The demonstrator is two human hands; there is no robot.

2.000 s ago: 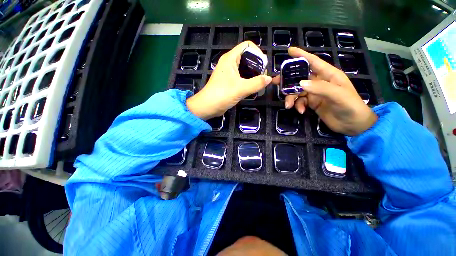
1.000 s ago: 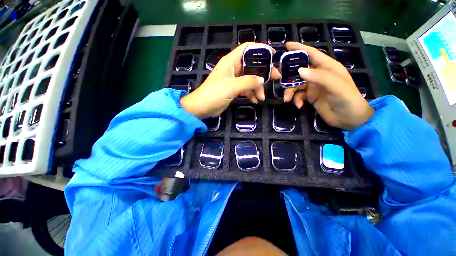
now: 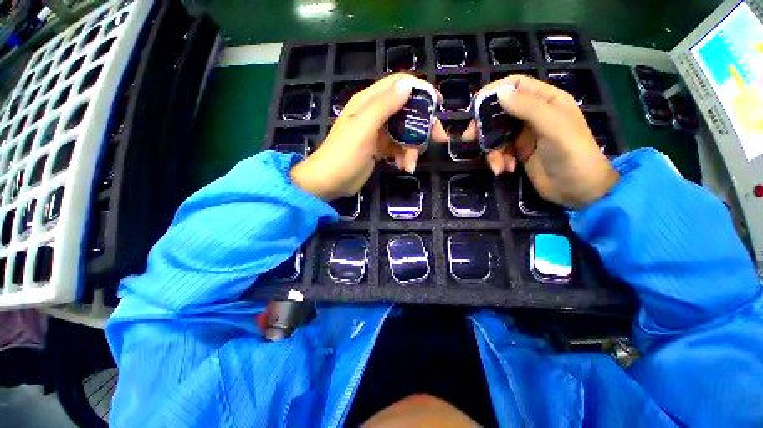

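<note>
My left hand (image 3: 355, 134) holds a strapless smartwatch (image 3: 412, 118) upright above the foam tray; its dark screen shows white menu lines. My right hand (image 3: 548, 138) holds a second smartwatch (image 3: 497, 123); its screen is dark, with the thumb over its upper part. The two watches are apart, a short gap between them. Below lies the black foam tray (image 3: 443, 296), its square pockets holding dark glossy watches. A watch at its lower right (image 3: 550, 257) is lit blue and white. My hands and sleeves hide some pockets.
A tilted white tray (image 3: 71, 280) of dark watches stands at left, beside stacked black foam trays (image 3: 142, 167). At right is a white instrument (image 3: 711, 100) with a bright screen; loose watches (image 3: 657, 109) lie near it. A small metal and red item (image 3: 285, 318) is at the tray's near edge.
The two watches have moved apart and are tilted differently. The right watch's screen has lost its visible menu text, and my right thumb is now higher on it. The view has shifted slightly.
</note>
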